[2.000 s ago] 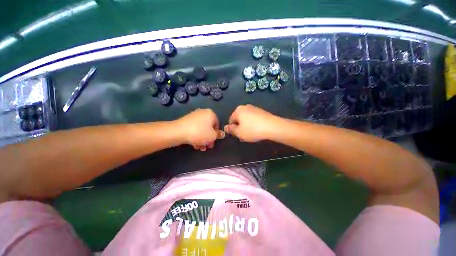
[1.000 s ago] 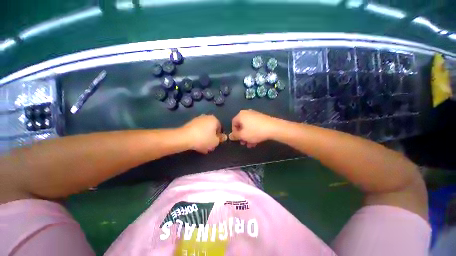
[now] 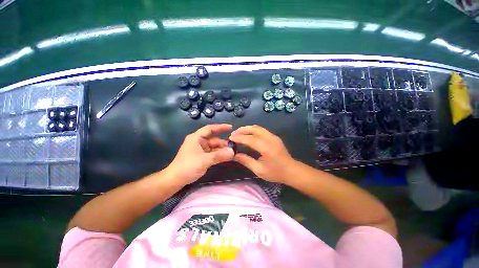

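Note:
A small dark unit (image 3: 231,145) is held between the fingertips of both hands, above the near part of the black mat. My left hand (image 3: 202,153) grips it from the left with thumb and fingers. My right hand (image 3: 262,152) grips it from the right. The fingertips cover much of the unit, so its details are hidden. A loose cluster of black round housings (image 3: 209,96) lies beyond my left hand. A smaller group of round circuit boards (image 3: 279,94) with pale speckled tops lies beyond my right hand.
A clear left tray (image 3: 31,144) holds several black units in one pocket. A silvery pointed tool (image 3: 116,99) lies slanted beside it. A right tray (image 3: 324,78) holds dark parts. A yellow item (image 3: 459,98) lies beyond it. A white rail (image 3: 252,58) borders the green surface.
My hands have turned and opened out from closed fists, and the dark unit now shows between the fingertips. The view has shifted, showing more of the left tray and green surface.

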